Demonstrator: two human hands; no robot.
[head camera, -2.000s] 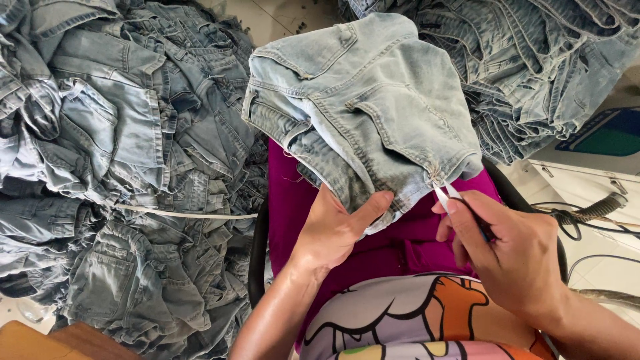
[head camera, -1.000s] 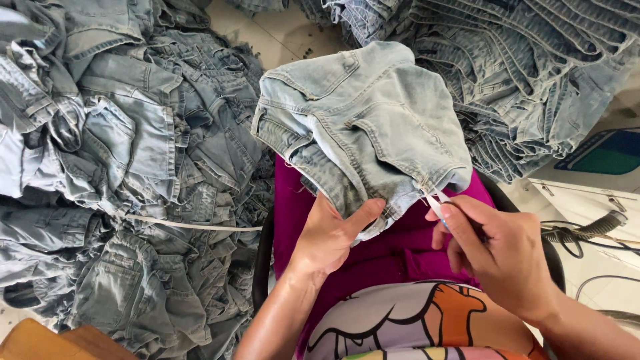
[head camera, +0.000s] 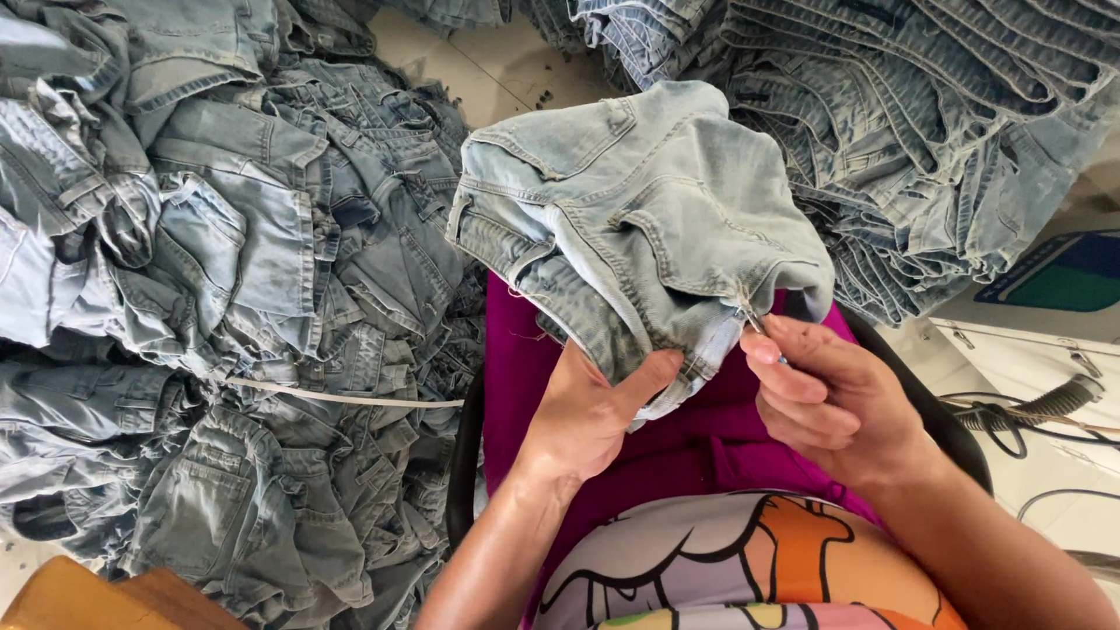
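A light-blue denim garment (head camera: 604, 201) with stitched pockets and belt loops is held up in front of me. My left hand (head camera: 591, 407) grips its waistband from below, the thumb on top of the cloth. Between the thumb and fingers of my right hand (head camera: 814, 385) is a small metal tool (head camera: 754, 322), perhaps thread snips, mostly hidden by the fingers. Its tip touches the seam beside a pocket, where pale frayed threads show. Loose threads also hang from the waistband's left edge.
Heaped denim garments (head camera: 236, 210) fill the left side, with a pale strap (head camera: 341, 394) across them. Folded denim (head camera: 919, 122) is stacked at upper right. Magenta cloth (head camera: 700, 455) covers my lap. Black cables and a ribbed hose (head camera: 1054, 398) lie by a white cabinet (head camera: 1032, 359) at right.
The tool in my right hand now points more steeply toward the seam, and less of its blades shows than before. My left hand keeps its hold on the waistband.
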